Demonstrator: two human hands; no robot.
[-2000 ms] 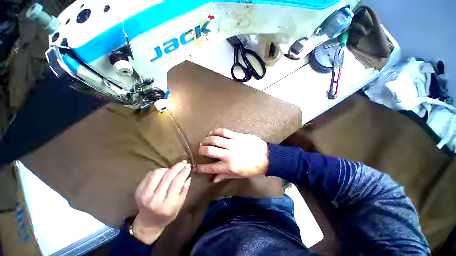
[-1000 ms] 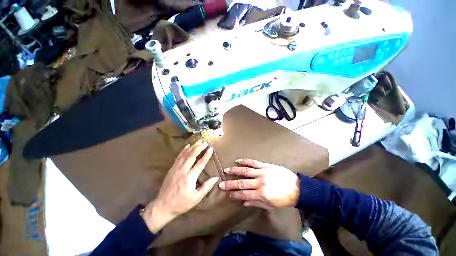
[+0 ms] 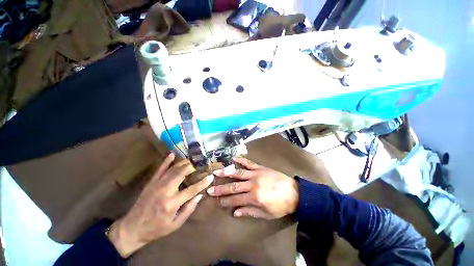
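Observation:
A large brown panel (image 3: pixel 78 179) lies under both hands and below the machine head, with a black panel (image 3: pixel 78 106) at its upper left. My left hand (image 3: pixel 163 200) lies flat on the panel, fingers spread, fingertips just below the needle area. My right hand (image 3: pixel 257 191) lies flat on the panel close to its right, fingertips near the left hand's. Neither hand grasps anything. The white and blue sewing machine (image 3: pixel 291 78) stands over the cloth. Its presser foot area (image 3: pixel 223 156) is lit and right beyond the fingertips; the needle tip and the seam there are hidden.
Black scissors (image 3: pixel 297 136) lie behind the machine head's lower edge. A red and dark slim tool (image 3: pixel 370 158) lies at the table's right. Pale cloth scraps (image 3: pixel 416 174) hang at the right. Brown cloth heaps (image 3: pixel 86 26) and a dark flat object (image 3: pixel 248 15) are behind the machine.
Both hands have moved up close to the presser foot, their fingertips now nearly together. The seam line seen between them before is now covered. The view has shifted, showing more of the machine's top.

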